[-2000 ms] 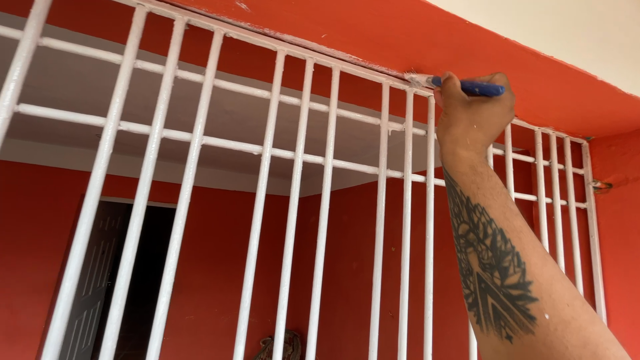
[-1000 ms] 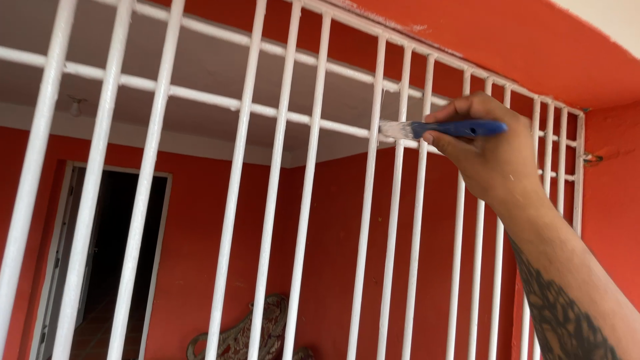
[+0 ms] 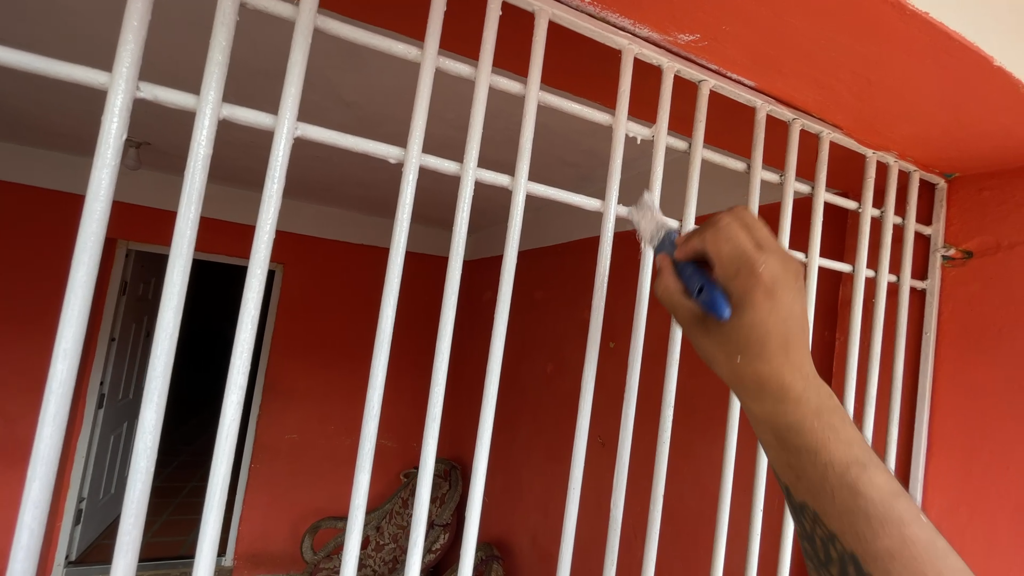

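My right hand (image 3: 740, 292), coming in from the lower right, grips the blue handle of a paintbrush (image 3: 694, 276). White paint coats the bristles, which lie against a vertical bar of the white metal window grille (image 3: 596, 336), where it meets the lower horizontal bar. The brush is tilted, handle down to the right. Glossy white paint covers the bars, with small drips under the horizontal ones. My left hand is out of the frame.
An orange-red soffit (image 3: 832, 88) runs above the grille, with white smears along its edge. Wires (image 3: 956, 254) poke from the right wall. Behind the bars are red walls, an open door (image 3: 128, 392), a light bulb (image 3: 133, 156) and a patterned upholstered chair (image 3: 416, 520).
My right hand with the brush has come down from the grille's top rail to the lower horizontal bar. Since one second ago the brush has turned from nearly level to a steep slant.
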